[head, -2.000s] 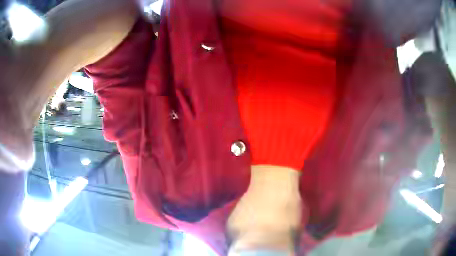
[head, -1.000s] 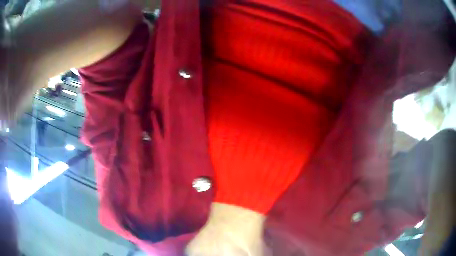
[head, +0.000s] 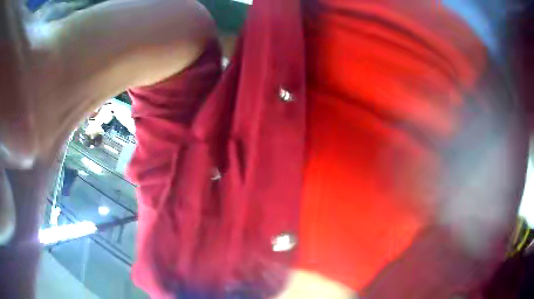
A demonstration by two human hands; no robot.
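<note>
A dark red jacket (head: 257, 152) with shiny round buttons fills the middle of the head view, open over a bright red ribbed top (head: 357, 198). A strip of bare skin shows below the top at the bottom edge. A bare forearm (head: 134, 47) comes out of the jacket sleeve at upper left. A large blurred hand (head: 20, 117), with fingertips showing, is cut off by the left edge. Whether it is my left or right hand, or mine at all, cannot be told. No held work piece can be made out.
A bright lamp tube (head: 67, 232) and dark lines show against a pale grey-blue surface at lower left. A blurred grey shape (head: 480, 181) covers part of the right side. Thin yellow lines (head: 518, 236) show at the right edge.
The jacket and red top have shifted right in the view, and the skin strip lies lower. The forearm shows larger at upper left. A grey blur now covers part of the red top.
</note>
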